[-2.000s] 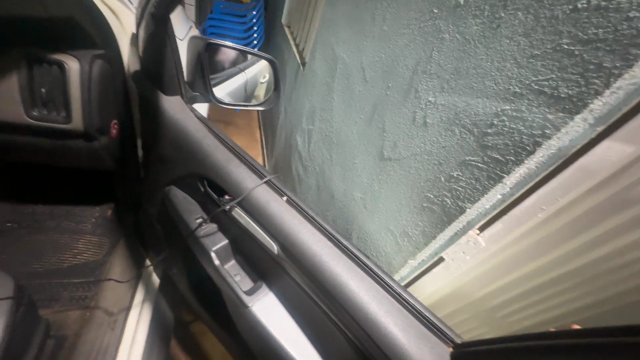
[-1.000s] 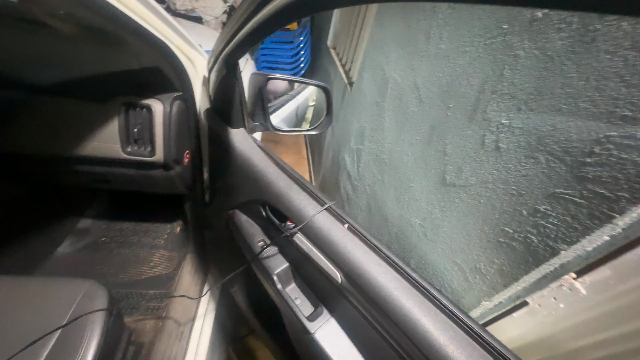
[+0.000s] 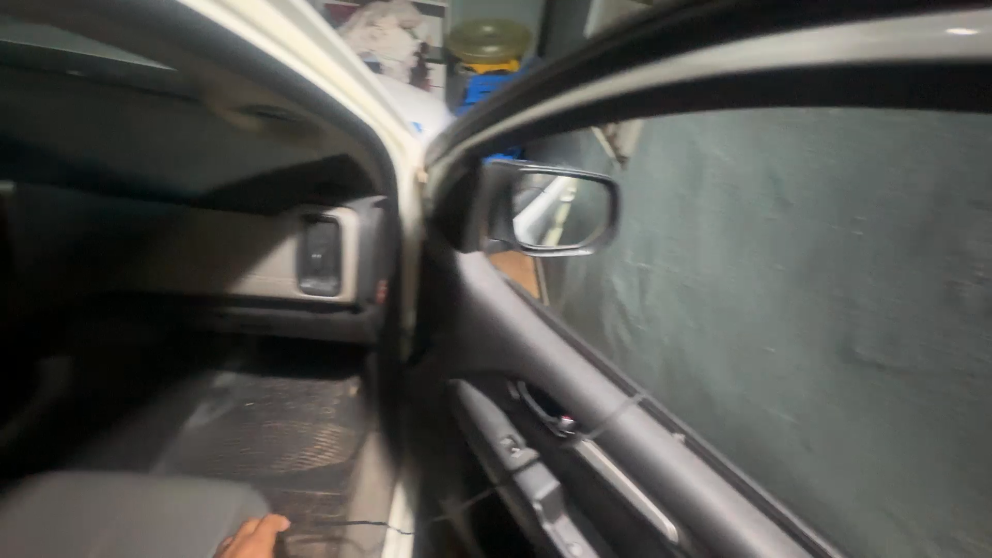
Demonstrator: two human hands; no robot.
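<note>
Part of one of my hands, which looks like my left hand [image 3: 254,536], shows at the bottom edge, over the front corner of the car seat [image 3: 139,511]. Its fingers point up and right; blur hides whether they hold anything. Just right of the fingertips runs a thin dark cord [image 3: 364,525], which crosses the sill toward the open car door. On the door are an armrest with a window switch [image 3: 511,446], an inner door handle [image 3: 566,424] and a side mirror [image 3: 562,209]. My right hand is out of view.
A rough green-grey wall [image 3: 814,310] stands close outside the door. A ribbed floor mat [image 3: 294,446] lies in the footwell, below the dashboard air vent [image 3: 320,256]. Beyond the windshield pillar are blue plastic items [image 3: 484,89] and a round yellowish basin [image 3: 490,39].
A hand has come into view at the bottom by the seat. The view has swung left and up, showing more of the pillar and the things beyond it.
</note>
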